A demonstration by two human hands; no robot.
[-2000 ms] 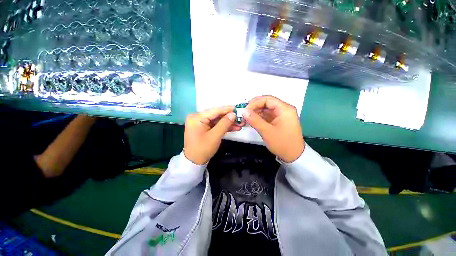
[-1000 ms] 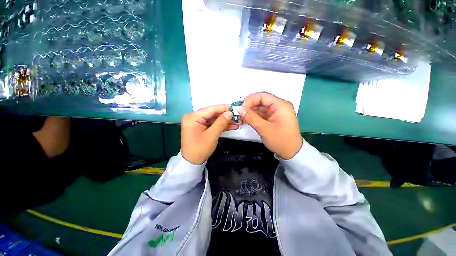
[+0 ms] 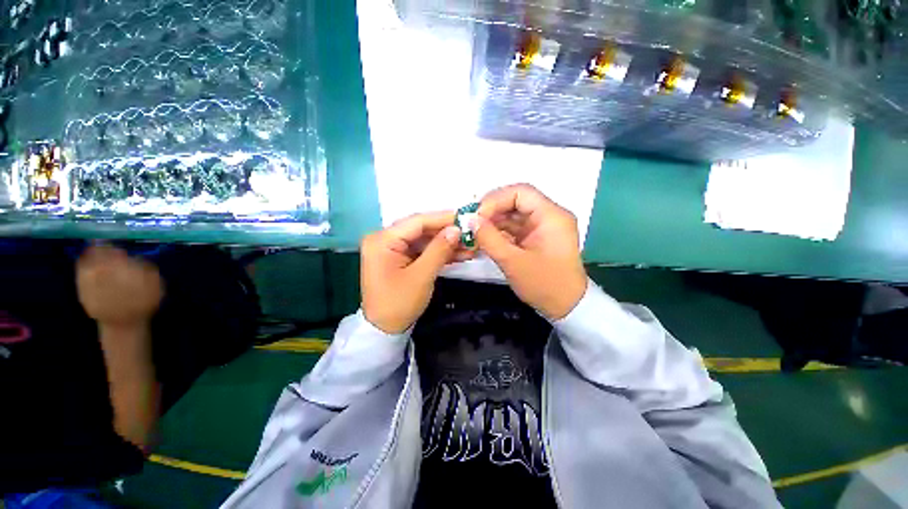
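A small green circuit board (image 3: 466, 237) with a white face is held between my fingertips over the bench's front edge. My left hand (image 3: 406, 266) pinches its left side with thumb and index finger. My right hand (image 3: 533, 249) holds its right side, thumb on the white face. The fingers hide most of the board. White paper (image 3: 423, 149) lies behind my hands. A clear tray stack (image 3: 597, 119) stands on it, with a row of amber and white parts (image 3: 603, 66) at its near side.
A large clear round-pocket tray (image 3: 189, 119) lies at the left on the green bench (image 3: 343, 149). Copper-gold parts (image 3: 44, 174) show at its left end. A smaller white paper stack (image 3: 779, 194) lies right. A neighbour's blurred hand (image 3: 117, 286) is below the bench edge at the left.
The neighbour's hand and forearm have moved and now show raised near the bench edge. The view has shifted slightly. My hands still hold the board, with small fingertip movements.
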